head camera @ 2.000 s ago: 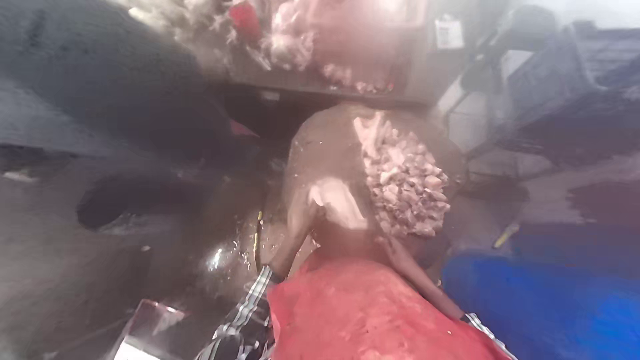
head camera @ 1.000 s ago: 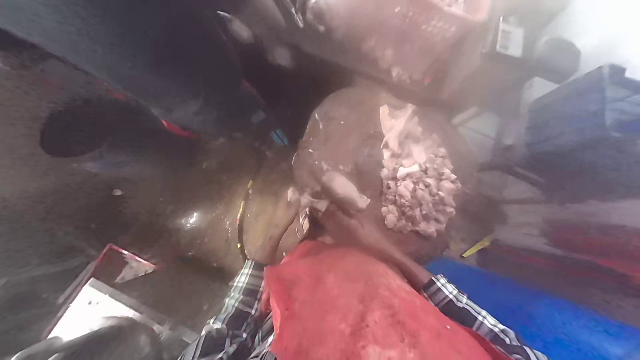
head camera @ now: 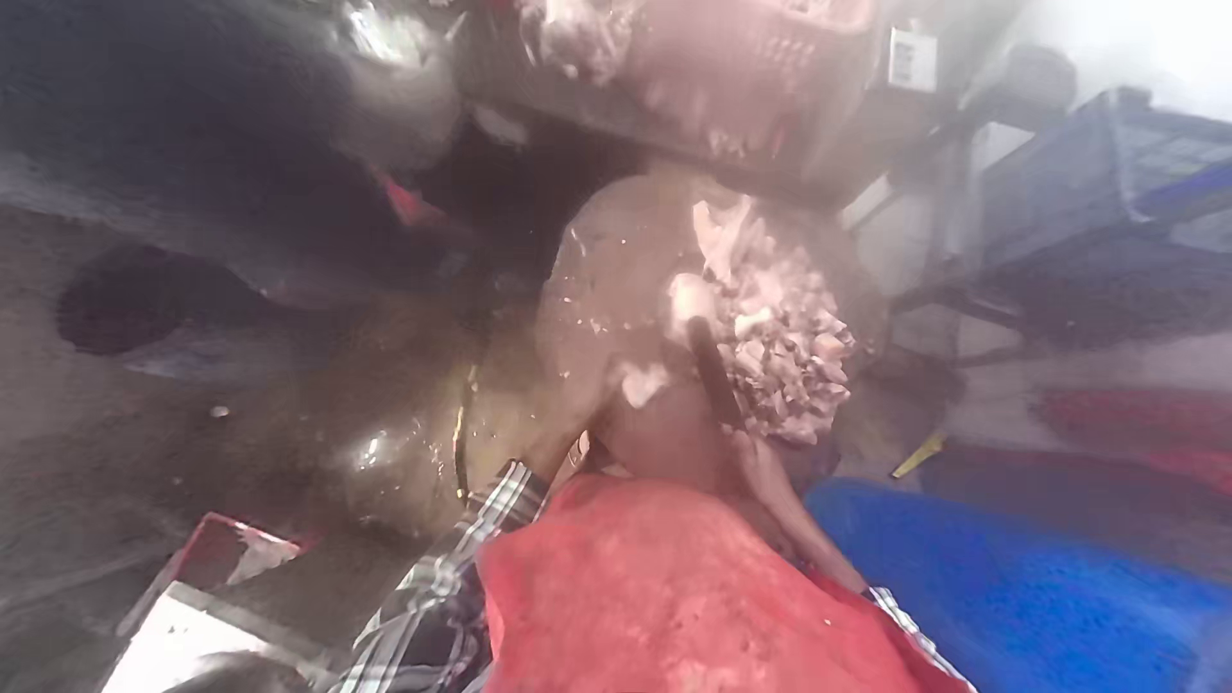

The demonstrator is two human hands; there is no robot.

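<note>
A round chopping block stands before me, with a heap of chopped pale raw meat on its right half. My right hand grips a dark, narrow-looking tool, probably a cleaver seen edge-on. Its far end meets a pale meat piece at the heap's left edge. My left hand is low on the block, touching or right beside a small pale piece of meat; blur hides its fingers. A red apron covers my front.
Beyond the block is a pink plastic basket, with pale meat left of it. Blue crates stand at the upper right, a blue surface lies at the lower right, and a white box sits at the lower left. The floor looks wet.
The larger pale piece at the block's middle in the earlier frames now shows as separate pieces. My right hand has the dark tool extended across the block beside the heap.
</note>
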